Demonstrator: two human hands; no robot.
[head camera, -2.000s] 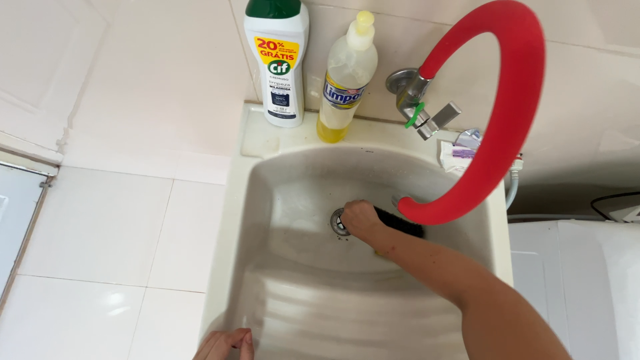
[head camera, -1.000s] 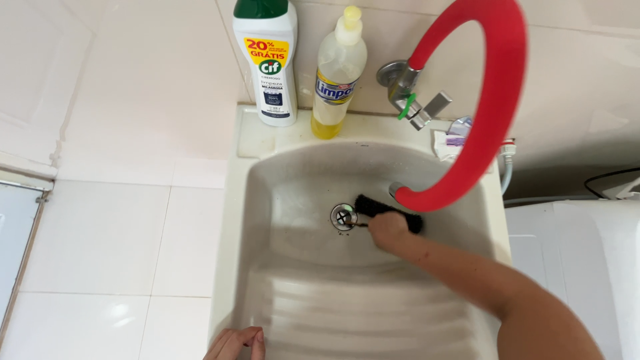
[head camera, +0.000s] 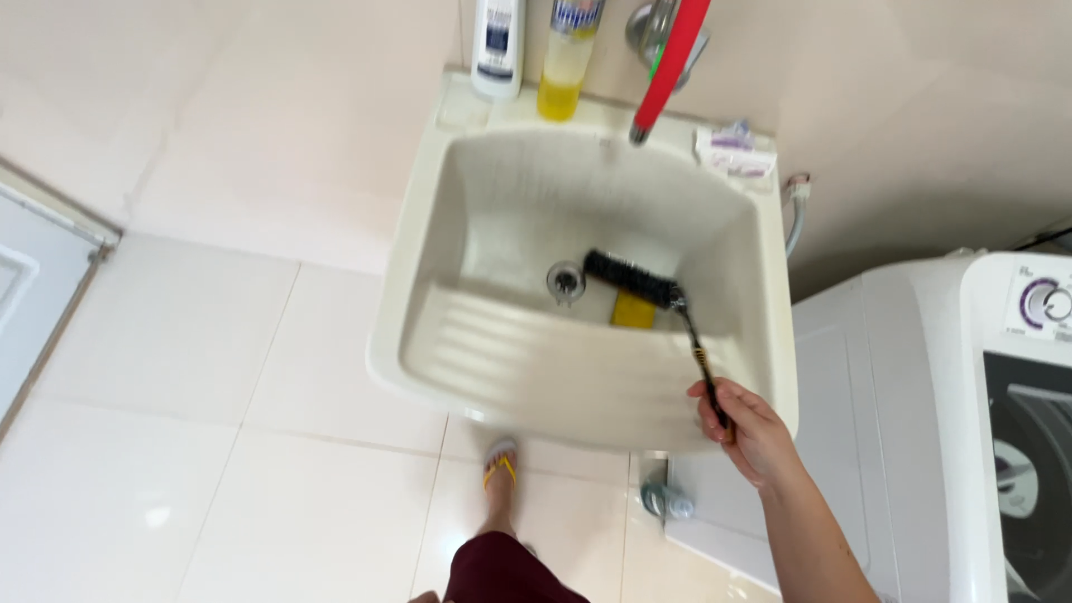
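Note:
My right hand grips the handle of a black-bristled brush over the right front part of a cream laundry sink. The bristles reach down into the basin, just right of the round metal drain. Partly behind the brush lies a yellow sponge or cloth. Only a small bit of my left hand shows at the bottom edge, beside dark red clothing, so its fingers are hidden. Above the basin's back rim hangs the end of a red flexible spout.
A white cleaner bottle and a clear bottle with yellow liquid stand on the back ledge. A crumpled packet lies at its right end. To the right is a washing machine. A foot in a flip-flop is below the sink.
My right hand has moved from beside the drain to the sink's right front, still with the brush. My left hand has left the front left rim. The view has shifted and widened.

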